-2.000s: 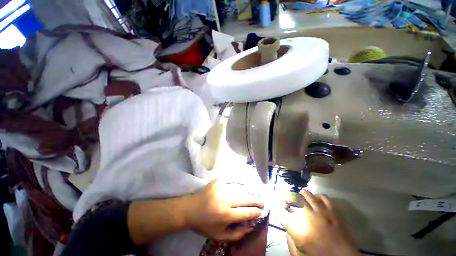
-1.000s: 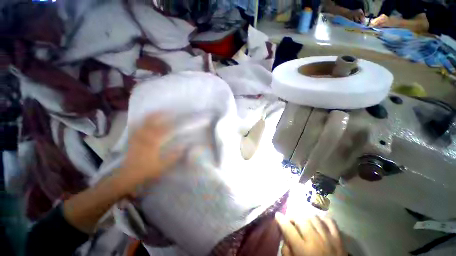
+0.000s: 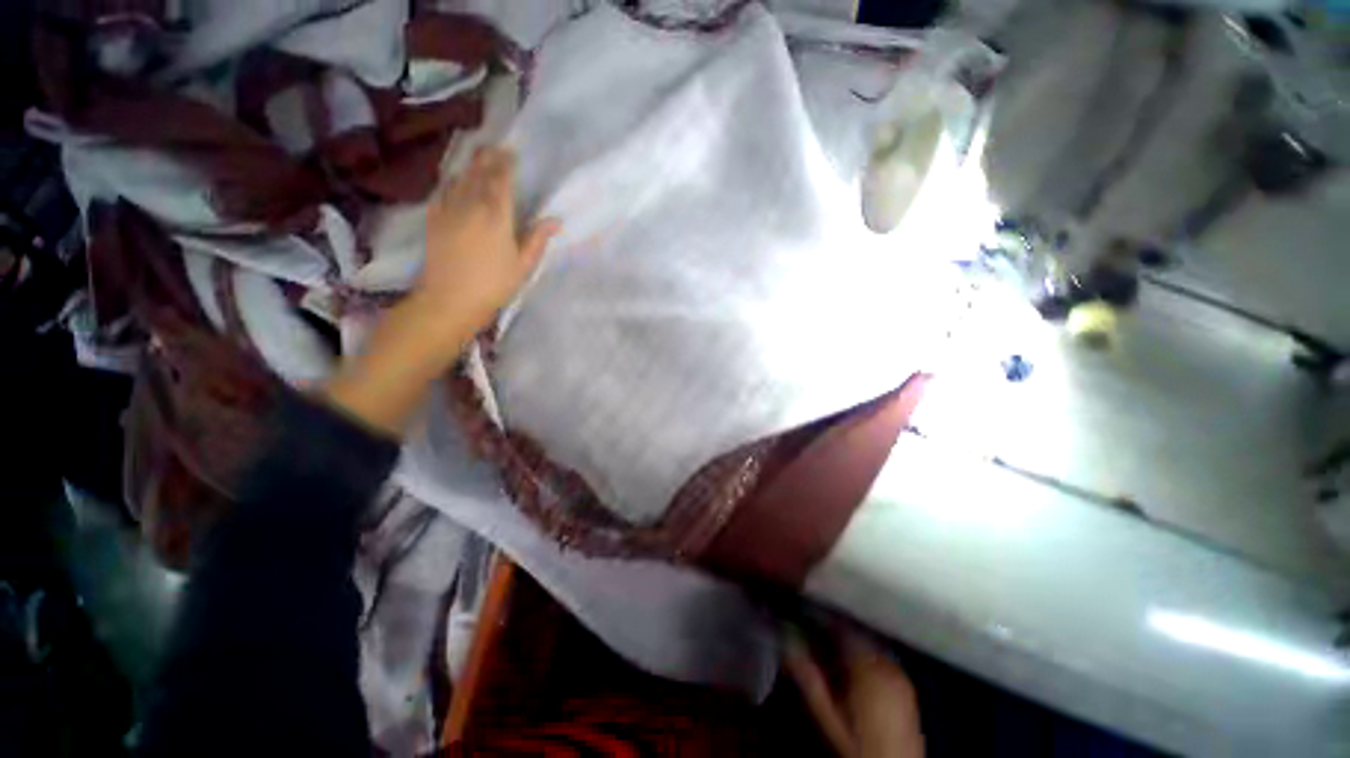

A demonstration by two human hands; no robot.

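The part-sewn garment (image 3: 666, 282) lies spread pale side up, with a maroon-speckled edge curving along its lower side and a rust-brown part showing near the needle. Its right end runs into the bright glare under the sewing machine head (image 3: 1140, 133); presser foot and needle are lost in the glare. My left hand (image 3: 477, 245) rests flat with fingers spread on the garment's upper left edge. My right hand (image 3: 859, 689) is low at the table's front edge, dark and partly cut off by the picture's bottom; its fingers are unclear.
A work bundle (image 3: 193, 341) of brown and grey pieces is heaped at left. The small cream machine lamp (image 3: 903, 156) stands left of the needle area. The pale table's curved front edge (image 3: 1036, 674) runs across the lower right. An orange-brown edge (image 3: 477, 652) shows below the garment.
The view has shifted down, and the tape roll is out of sight. My left hand has come to rest at the garment's left edge. My right hand has left the needle area for the table's front edge.
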